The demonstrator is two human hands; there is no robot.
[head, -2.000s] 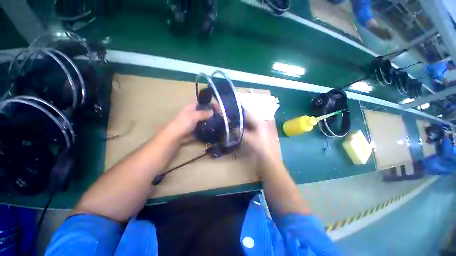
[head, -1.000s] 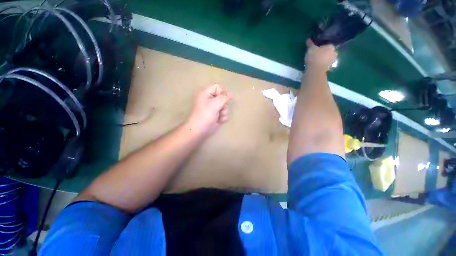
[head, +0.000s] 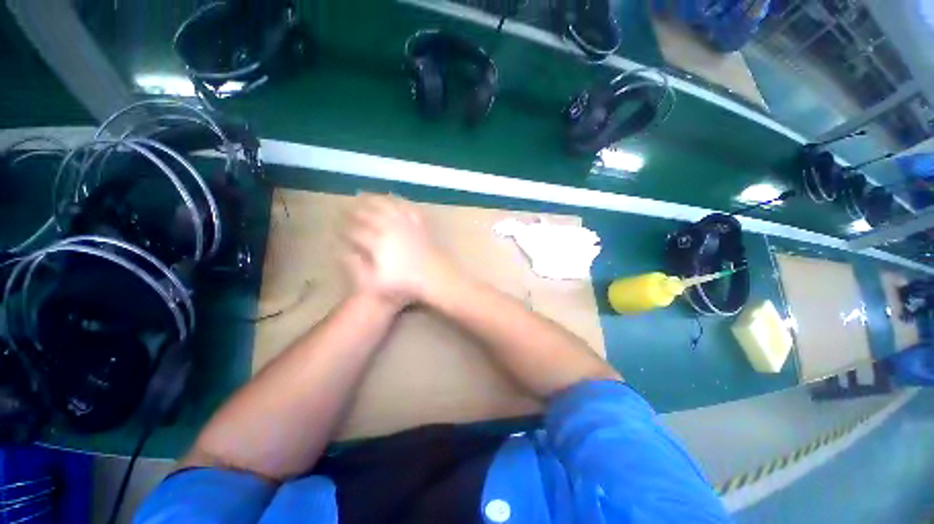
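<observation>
My left hand (head: 371, 276) and my right hand (head: 401, 237) are together over the tan cardboard mat (head: 451, 358). They overlap and are blurred, with my right hand seeming to lie across my left. No headset shows in them. Whether the fingers are closed or pinch something small is hidden. A crumpled white cloth (head: 553, 246) lies on the mat's right part. A yellow glue bottle (head: 641, 293) lies on the green bench right of the mat, its thin nozzle pointing right.
Stacked headsets (head: 97, 358) with silver hoops fill the left side. A headset (head: 707, 246) lies behind the bottle's nozzle, and a pale yellow block (head: 763, 338) lies further right. Across the white rail (head: 461, 182), a headset (head: 614, 115) and others sit on the green line.
My right hand has come back from the headset at the far line and met my left hand over the mat. The headset held earlier over the mat is out of my hands.
</observation>
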